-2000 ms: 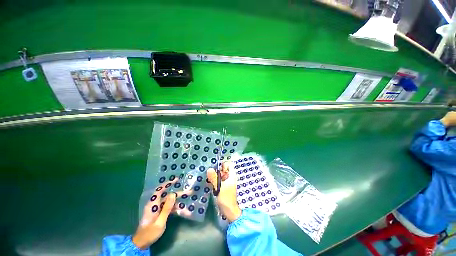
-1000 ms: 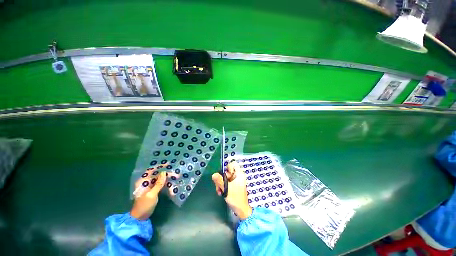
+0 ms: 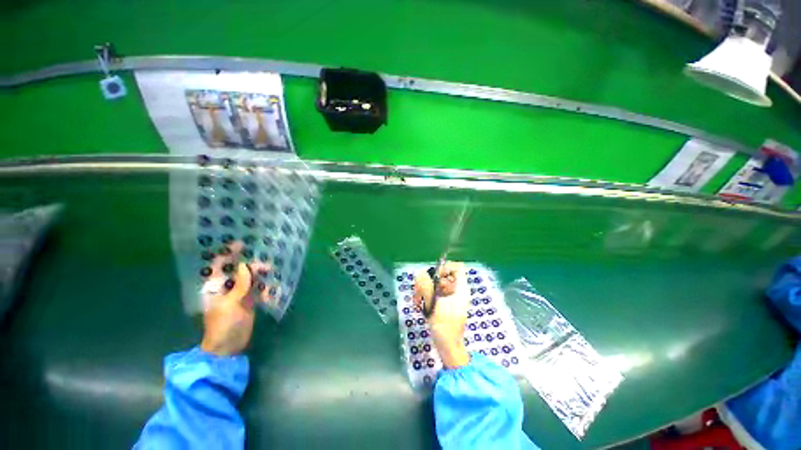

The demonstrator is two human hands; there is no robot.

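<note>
My left hand (image 3: 230,299) holds a clear sheet with rows of dark rings (image 3: 250,211) by its lower part; the sheet is raised and blurred. My right hand (image 3: 446,308) holds scissors (image 3: 458,227), their blades blurred and pointing away from me. The hand and scissors are over a whiter sheet of closely spaced rings (image 3: 492,334). A narrow cut strip with rings (image 3: 364,277) lies on the dark-green surface between my hands, its lower end near the whiter sheet. The scissors and the held sheet are apart.
A crinkled clear plastic bag (image 3: 566,369) lies right of the whiter sheet. Greyish film (image 3: 22,242) lies at the far left. A black bin (image 3: 352,101) and an instruction sheet (image 3: 162,105) are on the green wall. A lamp (image 3: 734,70) hangs upper right. Another person's blue sleeve (image 3: 777,395) is at right.
The narrow strip has come off the large sheet and now lies on the surface. My left hand has moved left with the large sheet. My right hand has moved right with the scissors.
</note>
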